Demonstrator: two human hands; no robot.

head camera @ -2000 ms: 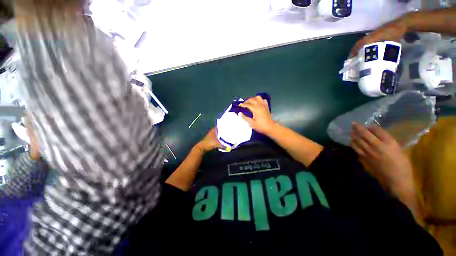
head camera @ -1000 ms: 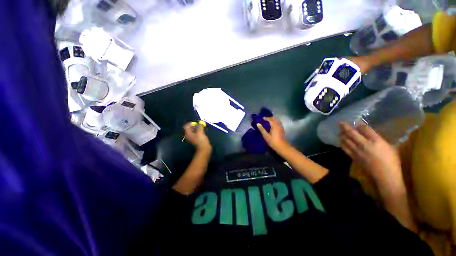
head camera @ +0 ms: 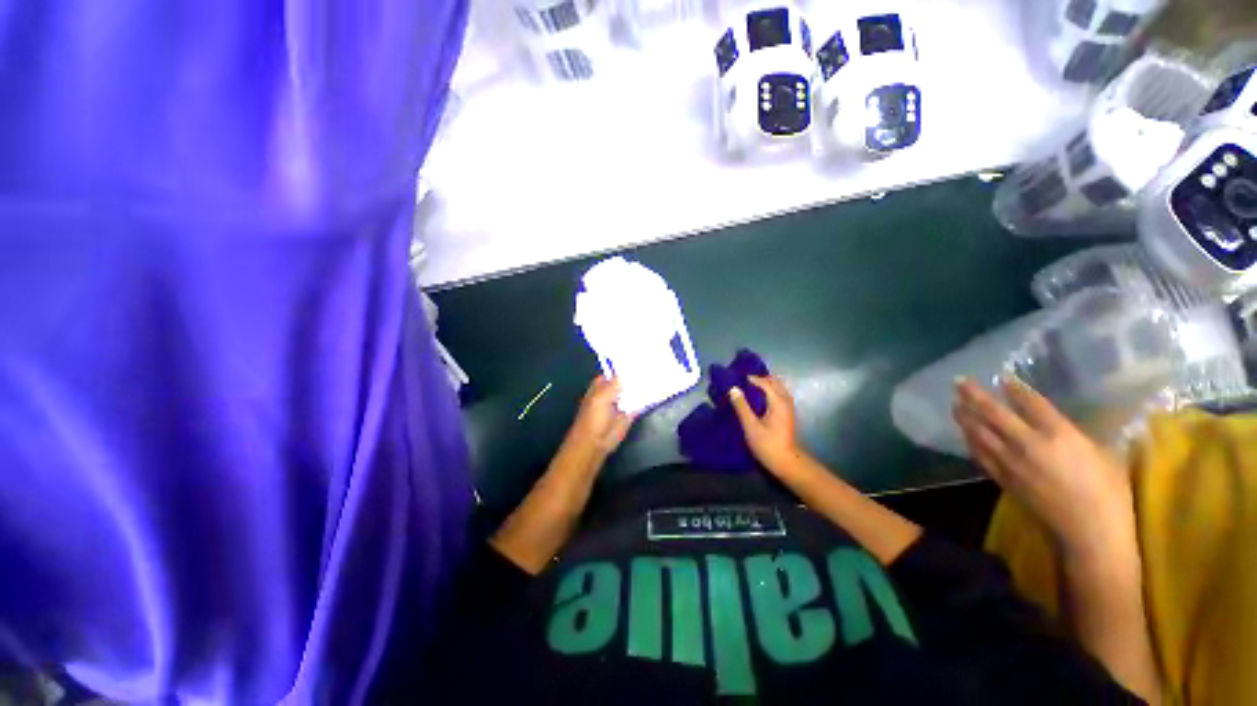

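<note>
A white security camera (head camera: 637,328) is on or just above the dark green mat in front of me, its rounded end pointing away and its squarer end near me. Its surface is overexposed, so details are lost. My left hand (head camera: 601,418) grips its near left corner. My right hand (head camera: 772,425) holds a crumpled dark purple cloth (head camera: 720,430) to the right of the camera, not touching it.
A thin pale stick (head camera: 535,401) lies on the mat at left. A purple-clad person (head camera: 207,331) blocks the left side. Two cameras (head camera: 767,86) stand on the white strip. At right are a neighbour's hand (head camera: 1055,462), a clear bag (head camera: 965,393), bagged cameras and another camera (head camera: 1213,200).
My left hand has gone from holding a small yellow item to gripping the camera. The purple-clad person covers the camera pile at left. The neighbour's camera has moved right.
</note>
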